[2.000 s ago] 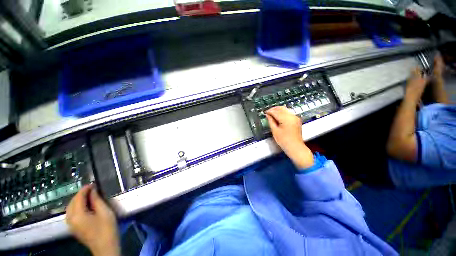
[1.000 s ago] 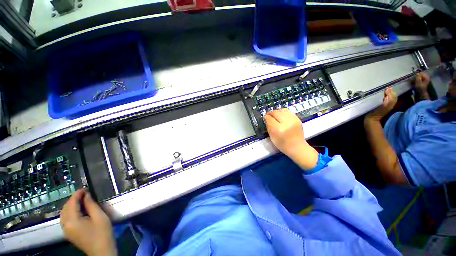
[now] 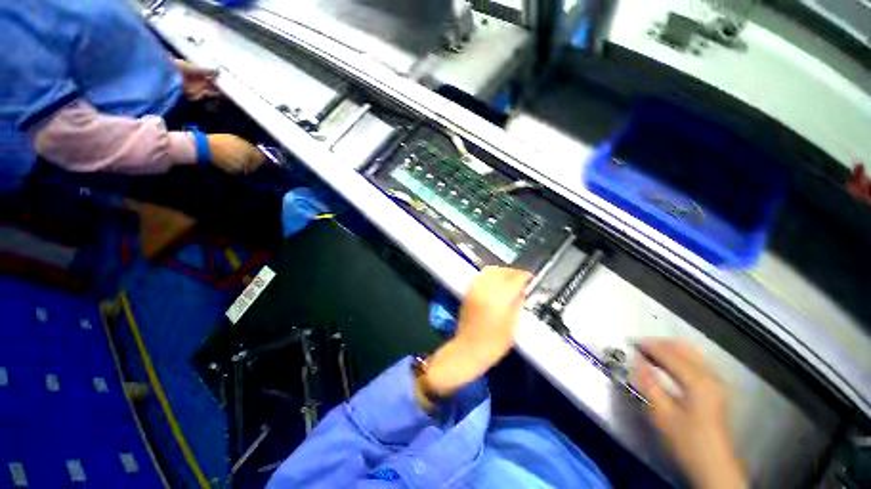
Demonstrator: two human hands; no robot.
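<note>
A black carrier (image 3: 551,237) holds a green circuit board panel (image 3: 468,204) on the conveyor, in the upper middle. My left hand (image 3: 489,320), with a gold-coloured watch on the wrist, is at the track's near edge by the carrier's right end. Its fingers are bent close together; whether they hold anything is hidden. My right hand (image 3: 690,406) is blurred over the pale stretch of track at the lower right, right of the small metal bracket (image 3: 614,359). Whether it pinches a small part cannot be told.
A blue parts bin (image 3: 683,191) with a few loose pieces stands on the shelf beyond the track. A metal rod and dark cylinder (image 3: 576,280) cross the track right of the carrier. A neighbouring worker's hand (image 3: 234,153) is at the upper left. A dark panel (image 3: 334,277) lies below the track.
The view has swung left along the line. My right hand has left the board panel it was touching and is over the bare track. My left hand remains near the left carrier's right end.
</note>
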